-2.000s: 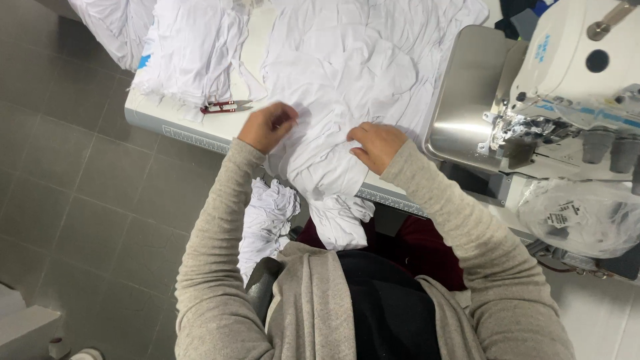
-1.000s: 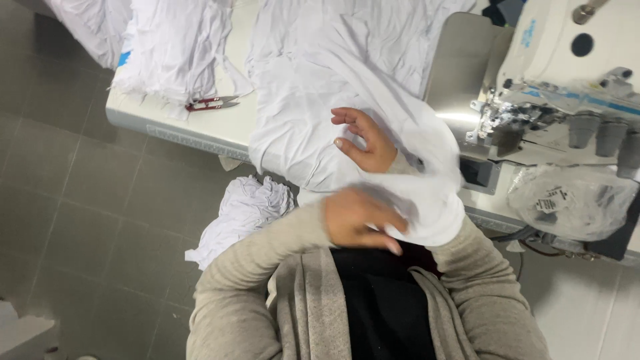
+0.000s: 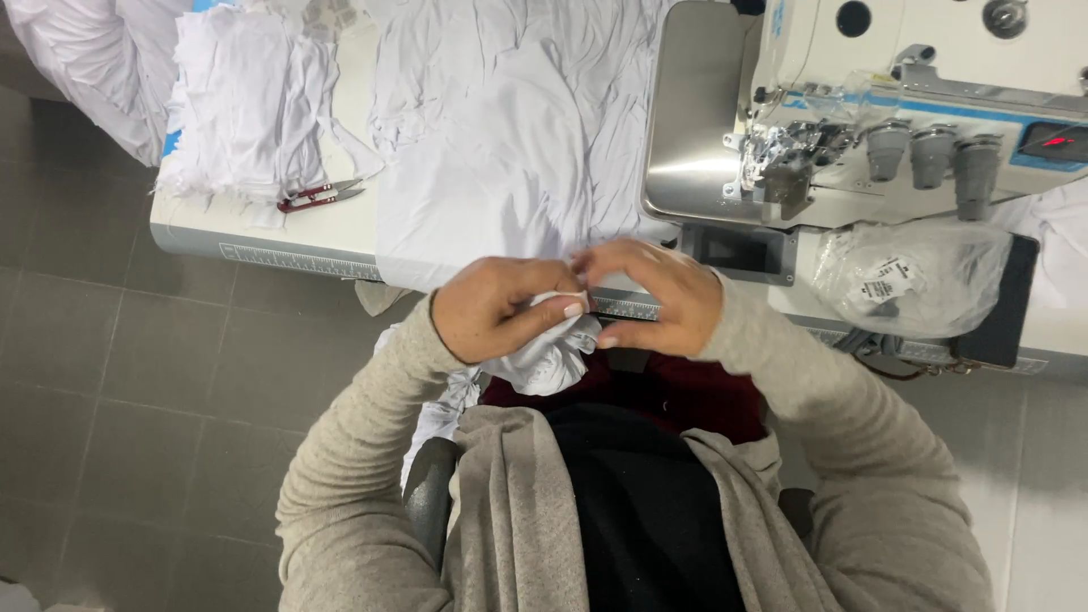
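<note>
Between thumb and fingers my left hand [image 3: 508, 308] grips a bunched white cloth [image 3: 544, 364], which hangs below it over the lap. My right hand [image 3: 659, 293] is close beside, its thumb near the cloth's right edge and its fingertips close to the left hand's; whether they pinch any fabric is unclear. Beyond both hands, white fabric pieces [image 3: 510, 144] lie spread over the table and reach its front edge. To their left is a stack of white cut pieces [image 3: 255, 102], with red-handled thread snips [image 3: 320, 197] at its near side.
An overlock sewing machine [image 3: 918, 93] with a metal plate [image 3: 693, 119] stands at the right. A clear plastic bag [image 3: 918, 276] lies on a dark flat object before it. The table's front edge bears a ruler strip [image 3: 306, 257]. More white fabric [image 3: 102, 68] is at the far left.
One second ago a white cloth was around my right forearm, with my left hand on it. Now the hands are close together at the table edge, and the left holds bunched cloth.
</note>
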